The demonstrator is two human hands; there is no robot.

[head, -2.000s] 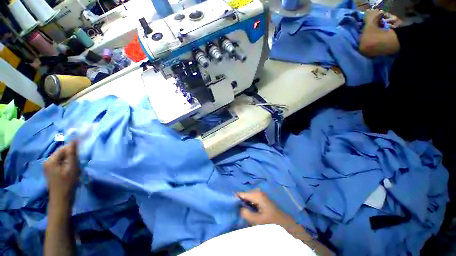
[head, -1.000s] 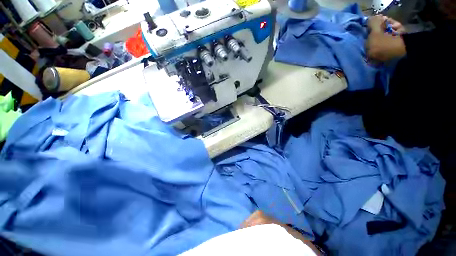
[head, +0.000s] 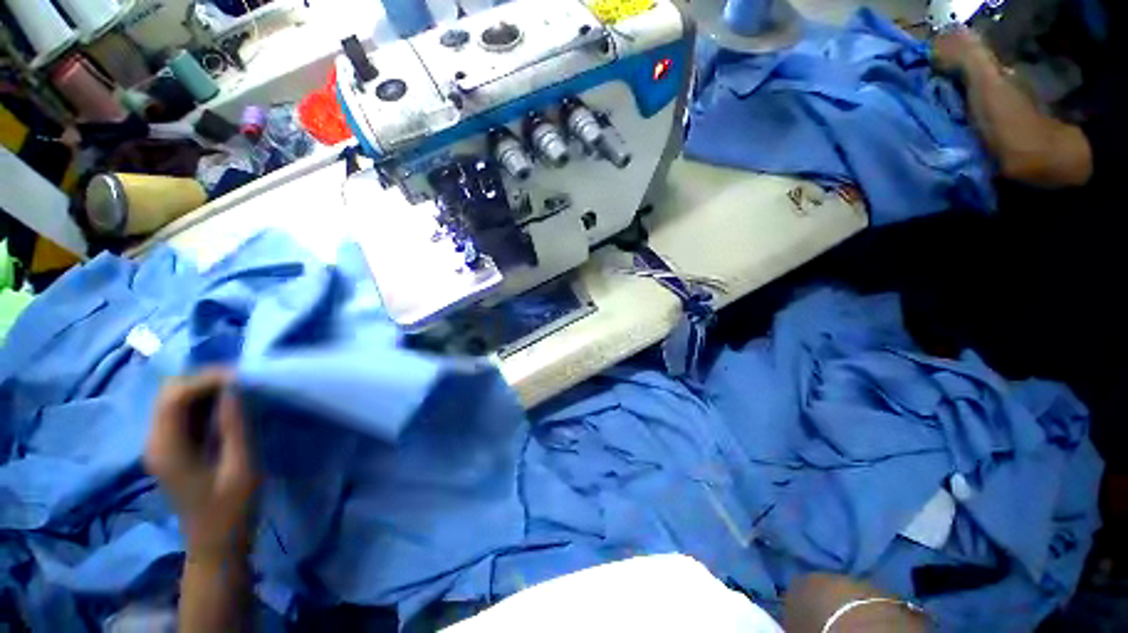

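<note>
My left hand (head: 204, 451), blurred, pinches a raised fold of light-blue garment cloth (head: 340, 390) at the left, in front of the overlock machine. The cloth drapes across my lap and onto the table's left part. A small white patch (head: 145, 339) shows on it. Only skin with a thin white band shows of my right arm (head: 854, 606) at the bottom edge, right of centre; its fingers are cut off. The white and blue overlock machine (head: 532, 136) stands at upper centre, with no cloth visible under its presser foot area (head: 476, 216).
A crumpled blue garment heap (head: 891, 445) lies at right, below the cream table edge (head: 594, 352). Thread tails and strips (head: 687, 309) hang there. Another person's forearm (head: 1027, 130) is at upper right beside blue cloth. A yellow cone (head: 142, 202) lies at left.
The blurred cloth that covered the lower left has dropped, and my left hand shows again with a fold raised. My right arm has moved right and down. The other person's arm has shifted.
</note>
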